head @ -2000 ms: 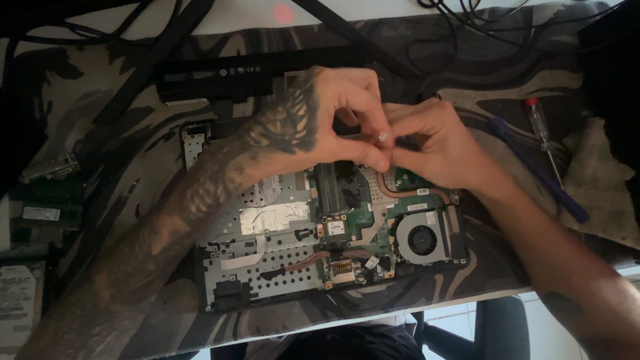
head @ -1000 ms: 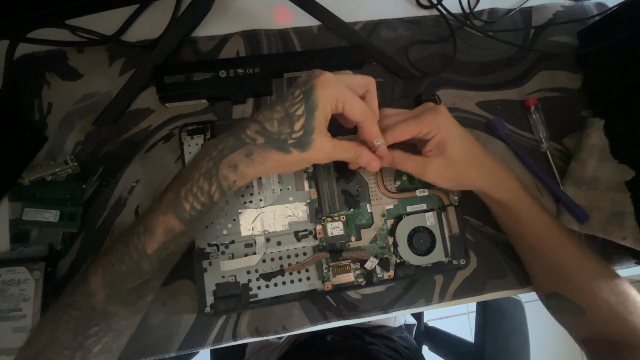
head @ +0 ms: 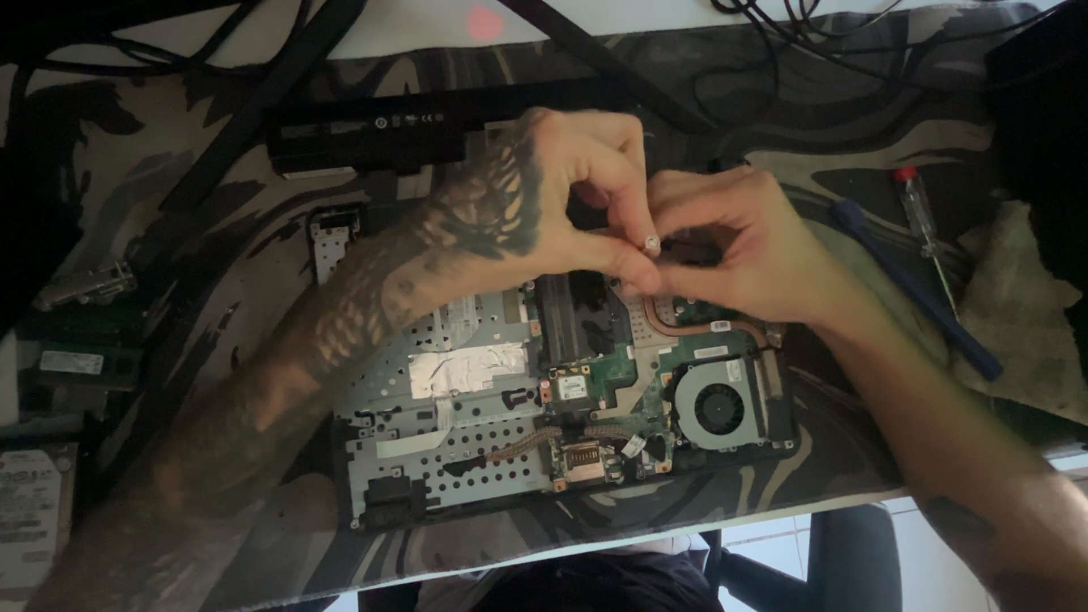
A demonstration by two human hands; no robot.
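An opened laptop base (head: 501, 459) lies on a patterned mat, its circuit board (head: 616, 370), copper heat pipe (head: 680, 330) and cooling fan (head: 718, 406) exposed. Above its upper part, my left hand (head: 595, 195) and my right hand (head: 731, 238) meet at the fingertips. A tiny pale connector-like piece (head: 652, 243) shows between them. The left thumb and index finger pinch it; the right thumb and fingers close in at the same spot, and what exactly they grip is hidden. Both hands cover the laptop's top middle.
Behind the hands lies a black laptop battery (head: 340, 140). A red-capped screwdriver (head: 918, 208), a blue pry tool (head: 918, 289) and a crumpled cloth (head: 1020, 314) are at right. Memory modules (head: 72, 363) and a hard drive (head: 34, 510) sit at left. Black cables (head: 799, 34) run along the back.
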